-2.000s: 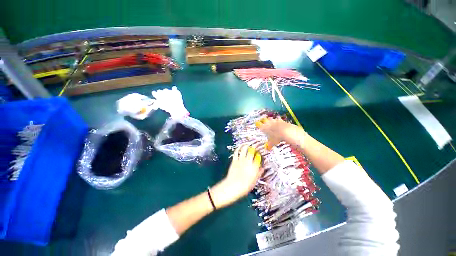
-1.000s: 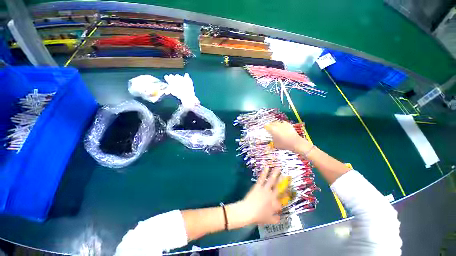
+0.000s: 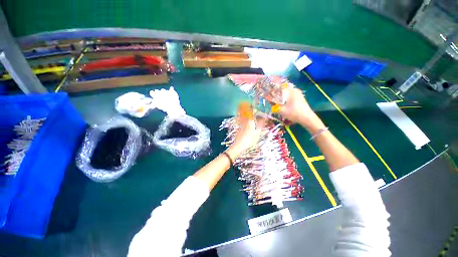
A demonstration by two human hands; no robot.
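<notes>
A long pile of white wire pieces with dark red ends [image 3: 271, 173] lies on the green mat in front of me. My right hand [image 3: 296, 106], with yellow-orange finger cots, holds a bunch of wire pieces [image 3: 268, 90] above the pile's far end; the bunch is blurred. My left hand [image 3: 246, 131] is at the pile's far end, blurred, with a yellow-orange cot at the fingertips. Whether its fingers grip anything is unclear.
Two clear bags [image 3: 86, 159] with black contents stand left of the pile, a white glove [image 3: 168, 102] behind them. A blue bin [image 3: 37, 188] is far left. Pink-red wires [image 3: 241, 79], cardboard trays [image 3: 118, 83] and a blue bin [image 3: 336, 69] are at the back. A label [image 3: 269, 221] lies at the front edge.
My right hand has lifted a bunch of wires from the pile's far end. My left hand has moved from the near end to the far end. The camera view has shifted.
</notes>
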